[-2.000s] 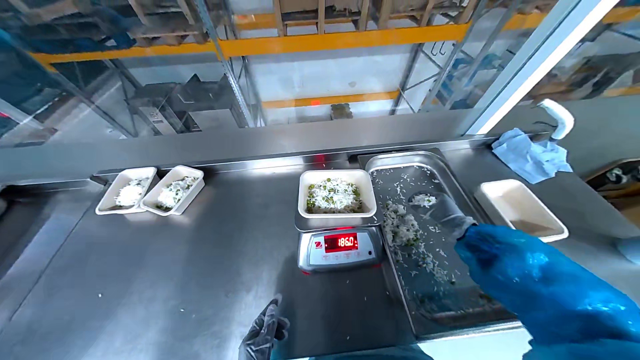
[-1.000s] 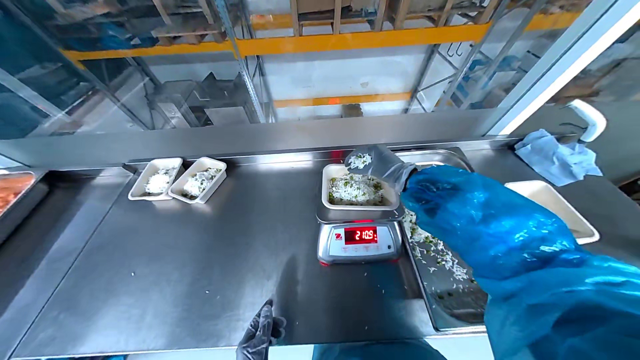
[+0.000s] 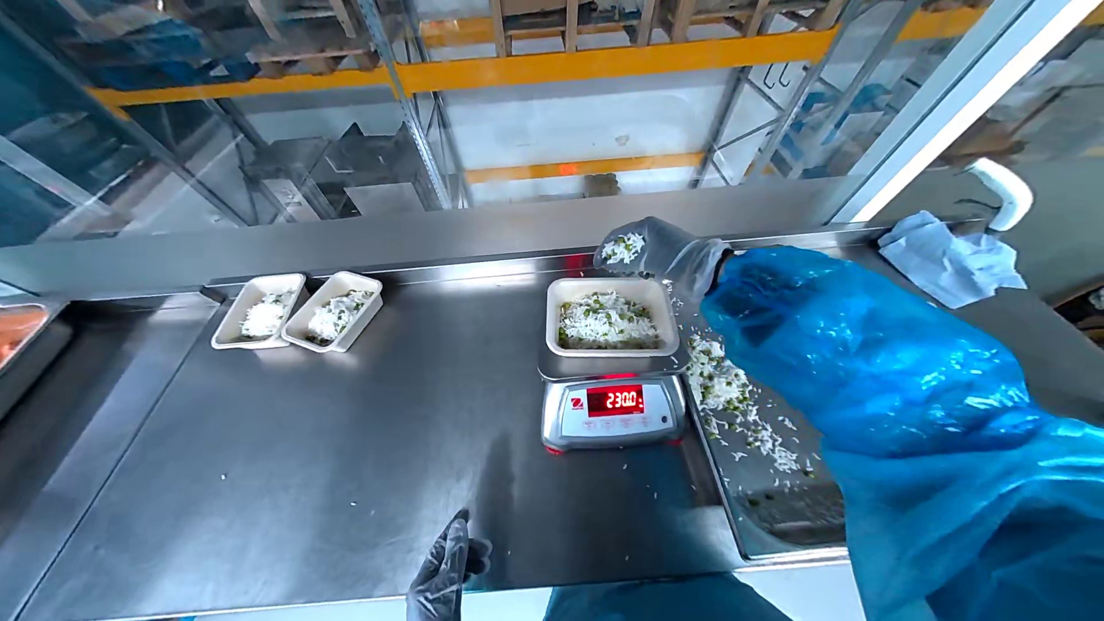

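Note:
My right hand (image 3: 660,254), in a clear glove over a dark one and a blue plastic sleeve, is raised just behind and right of a white tray (image 3: 613,320), with rice and green bits (image 3: 623,249) in its fingers. That tray holds rice mixed with green pieces and rests on a digital scale (image 3: 614,412) reading 230.0. Right of the scale, a steel pan (image 3: 776,496) holds loose rice mix (image 3: 720,377), partly hidden by my sleeve. My left hand (image 3: 448,565), in a dark glove, is at the counter's front edge, holding nothing, its fingers apart.
Two small white trays with rice (image 3: 260,312) (image 3: 333,312) stand side by side at the back left. A steel container with orange food (image 3: 21,332) is at the far left. Blue cloth or paper (image 3: 951,258) lies at the back right. A glass pane stands behind the steel counter (image 3: 345,483).
My right hand has moved from the pan to the tray on the scale, then up behind it. The reading has risen from 186.0 through 210.9 to 230.0. My left hand stays near the front edge.

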